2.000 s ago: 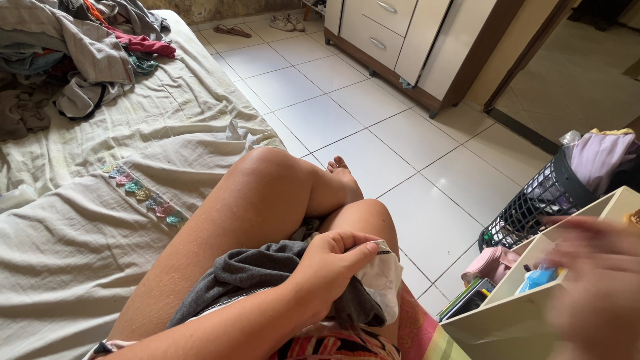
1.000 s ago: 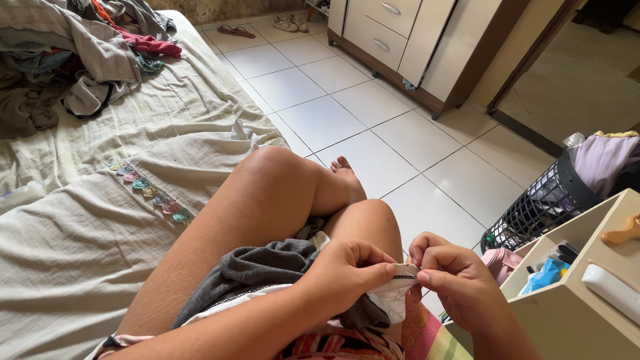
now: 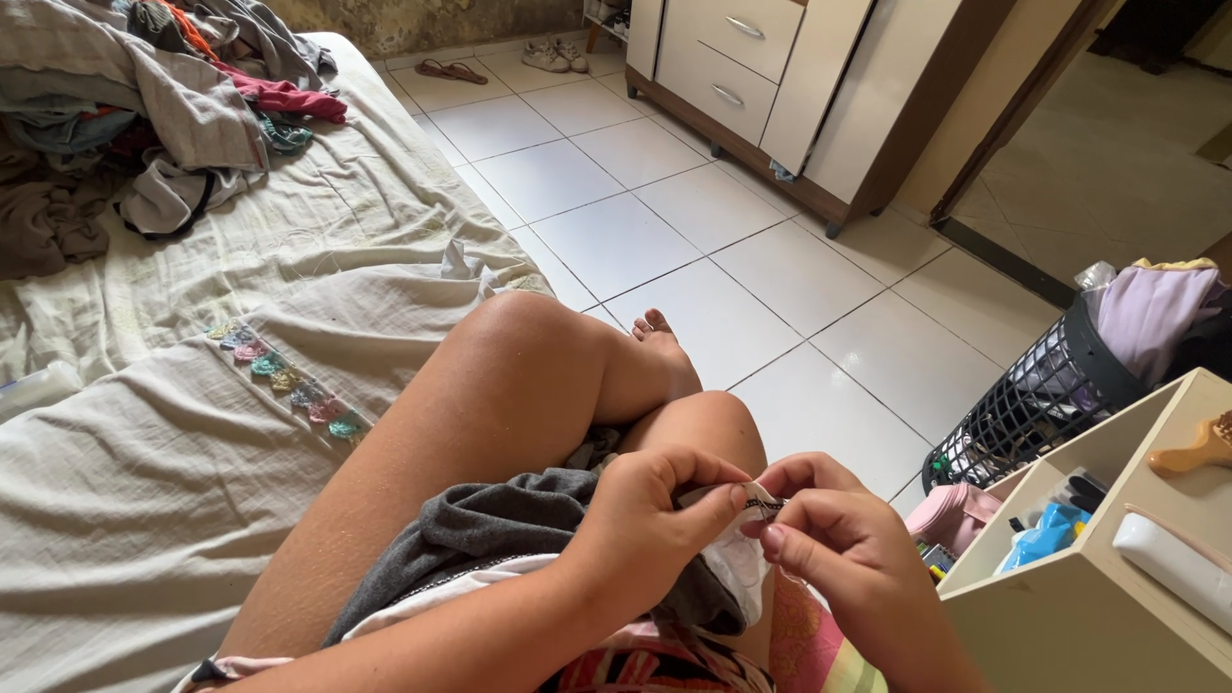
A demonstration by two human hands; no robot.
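A dark grey and white cloth garment [image 3: 500, 515] lies across my thighs, a black patterned trim running along its white part. My left hand [image 3: 659, 525] pinches the white edge between thumb and index finger. Close at its right, my right hand [image 3: 833, 539] has its bent fingers on the same edge, thumb near the index finger. A fine white thread seems to hang below the right fingers. Whether a needle is between the fingers cannot be told.
A pile of clothes [image 3: 183, 106] lies on the bed [image 3: 385, 212] at left. At right stand a black laundry basket [image 3: 1039, 395] and a cream open cabinet [image 3: 1068, 616], with a wooden-handled brush [image 3: 1189, 452] on it. A wardrobe [image 3: 731, 72] stands beyond the tiled floor.
My right hand was blurred over the cabinet at the right two seconds ago; it has come left to the cloth edge beside my left hand. The left hand has kept its pinch on the cloth.
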